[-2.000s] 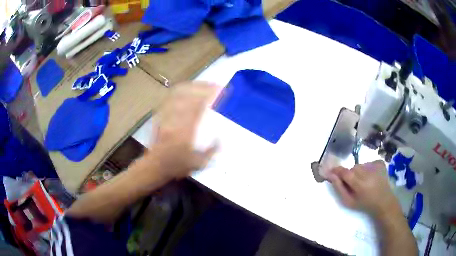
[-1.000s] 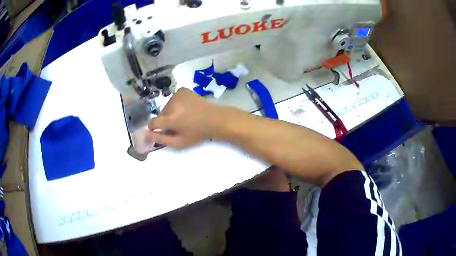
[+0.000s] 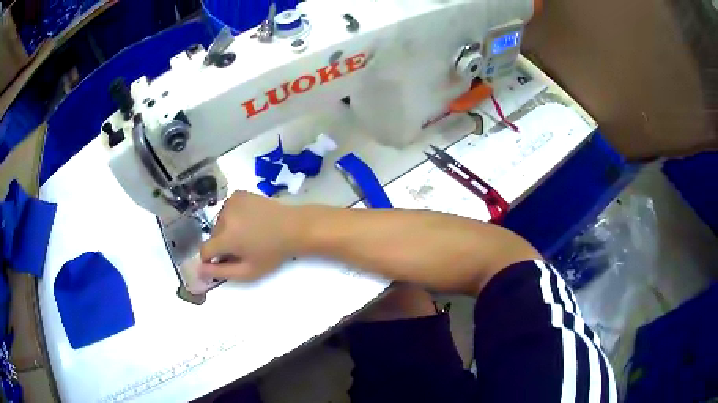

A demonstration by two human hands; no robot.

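My right hand point(image 3: 240, 240) is at the sewing machine's needle area, fingertips bent together low over the shiny needle plate point(image 3: 183, 250), just in front of the presser foot point(image 3: 206, 223). Whether the fingers pinch anything small, such as thread, cannot be told. My left hand is not in view. A blue fabric panel point(image 3: 94, 301), rounded at the top and straight at the bottom, lies flat on the white table left of the plate. The machine point(image 3: 315, 86) carries red LUOKE lettering.
Blue and white small pieces point(image 3: 291, 167) lie behind my right wrist. A curved blue strip point(image 3: 364, 181) and red-handled snips point(image 3: 472, 183) lie to the right. An orange item with red cord point(image 3: 471, 99) is at the machine's right end. More blue fabric point(image 3: 30, 232) is at the left edge.
The view has swung right since the oldest frame, and my left hand, blurred over the table then, is gone from view. My right hand stays by the needle plate. The panel lies flat throughout.
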